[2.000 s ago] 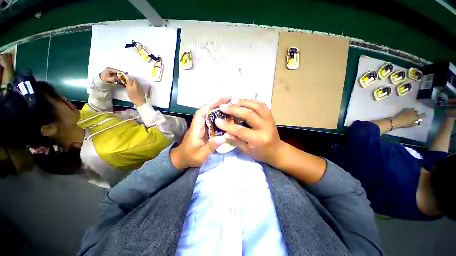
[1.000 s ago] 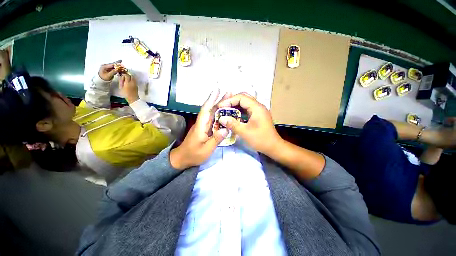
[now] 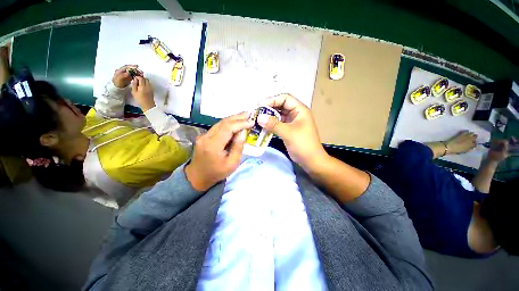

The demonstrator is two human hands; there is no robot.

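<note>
A part-assembled unit (image 3: 258, 136) is held between my two hands in front of my chest. It has a white rounded rim, yellow at the lower part and a dark circuit board (image 3: 267, 111) at the top end. My right hand (image 3: 301, 131) grips its right side, with the thumb on the dark board. My left hand (image 3: 219, 149) has its fingertips at the unit's upper left edge. Fingers hide part of the board and rim. Thin wires cannot be made out.
One unit (image 3: 212, 62) lies on the white mat (image 3: 256, 74), another (image 3: 337, 66) on the brown board (image 3: 358, 102). A neighbour on the left (image 3: 125, 150) holds a small part. A neighbour on the right (image 3: 438, 199) sits by several units and a black box (image 3: 494, 102).
The unit has risen slightly and tilted, showing more yellow. My left hand has drawn back to its upper left edge. The left neighbour's hands and the right neighbour's arms have shifted.
</note>
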